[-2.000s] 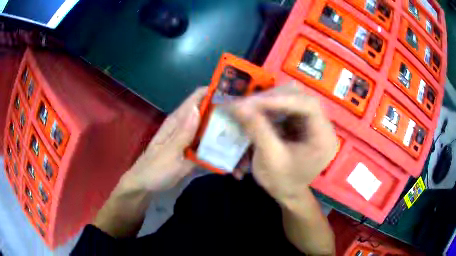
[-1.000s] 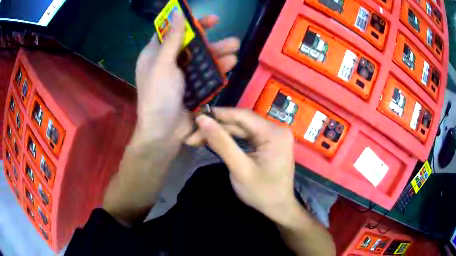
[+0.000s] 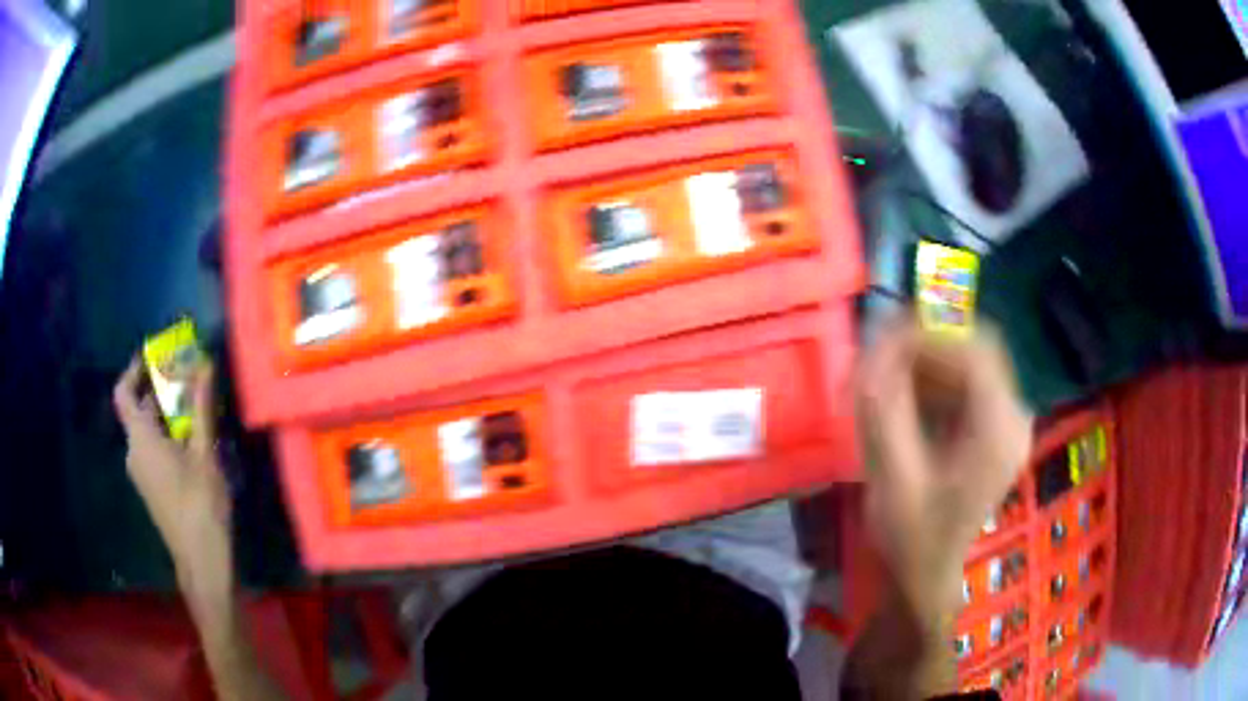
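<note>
My left hand (image 3: 178,459) is at the far left, holding a feature phone (image 3: 174,377) with its yellow screen up. My right hand (image 3: 944,431), blurred, is right of the foam tray. Its fingers close over the lower part of a second feature phone (image 3: 946,290), whose yellow screen shows above them. The red-pink foam tray (image 3: 575,342) lies between my hands. Orange phones (image 3: 671,226) lie back up in its pockets. The front right pocket holds no phone, only a white label sheet (image 3: 698,426).
A black mouse (image 3: 988,148) sits on a white sheet (image 3: 890,48) at the upper right, with cables near it. A dark object (image 3: 1074,322) lies to its lower right. Stacked trays (image 3: 1177,507) with phones stand at the lower right. Monitors show at both side edges.
The view has swung right over the foam tray. My hands have moved apart: the left carries its phone to the far left, and the right has reached the phone beside the tray.
</note>
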